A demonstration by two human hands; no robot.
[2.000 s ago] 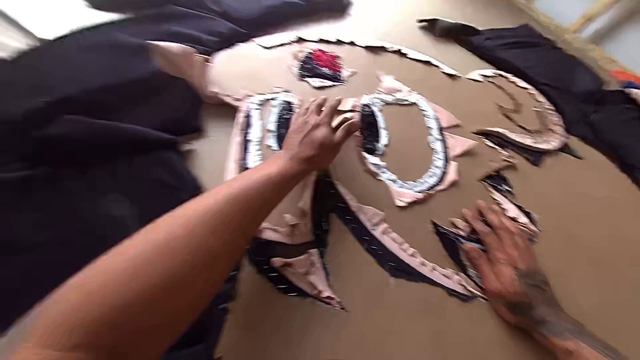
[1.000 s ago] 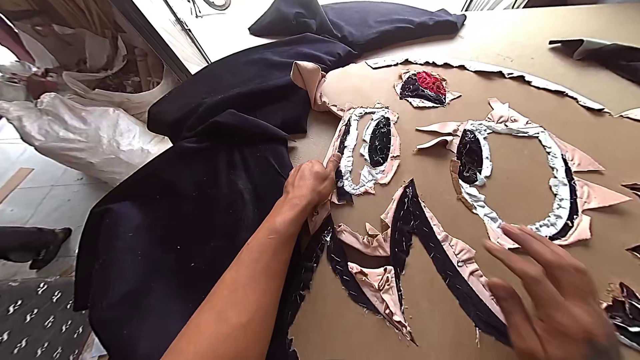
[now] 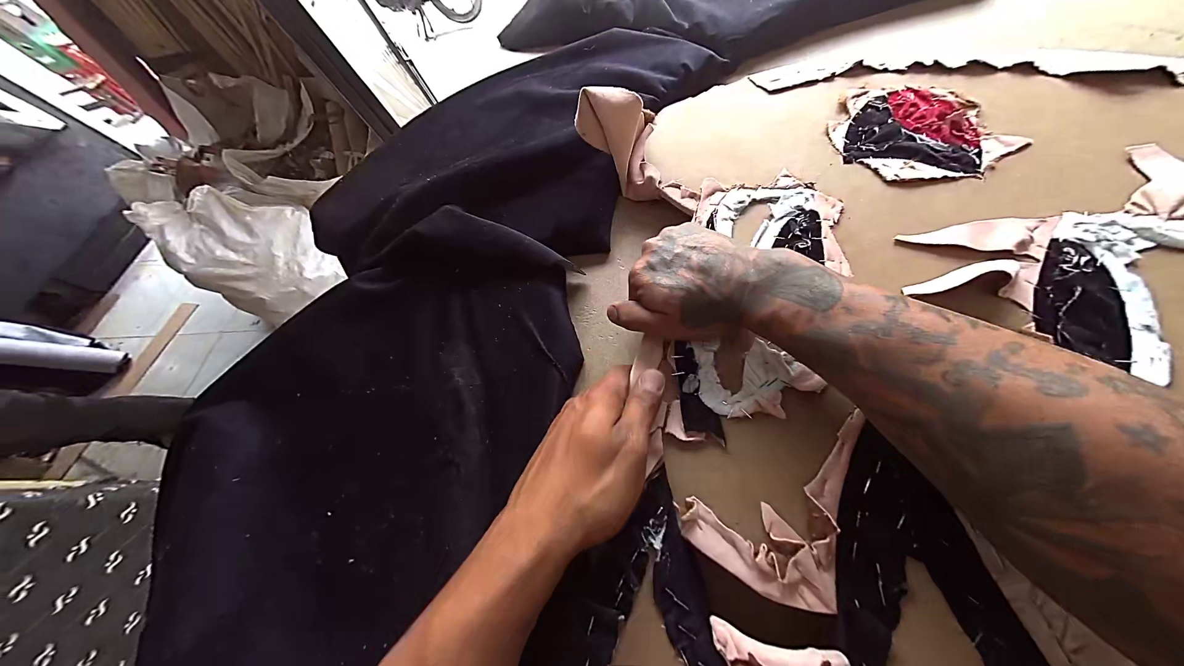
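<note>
A tan fabric sheet bears stitched patches of pink, black and white cloth. My left hand (image 3: 597,453) pinches a narrow pink fabric edge (image 3: 647,361) between thumb and fingers, beside the dark cloth. Just above it my right hand (image 3: 689,282), its forearm tattooed and crossing from the right, is closed on the same edge. Under the right wrist lies an oval patch with a white border (image 3: 740,393), partly hidden. A red and black patch (image 3: 911,132) is farther up. Another white-edged patch (image 3: 1087,296) lies right of the hands. Dark stitched strips (image 3: 874,518) spread below.
Dark navy cloth (image 3: 370,462) drapes over the left side. A white plastic sack (image 3: 240,245) stands on the tiled floor beyond it. Patterned fabric (image 3: 69,573) is at the lower left. A dark sleeve-like shape (image 3: 92,421) reaches in at the left edge.
My right hand has come from the lower right to the pink edge beside my left hand and closed on it. The view has moved left since the first frame.
</note>
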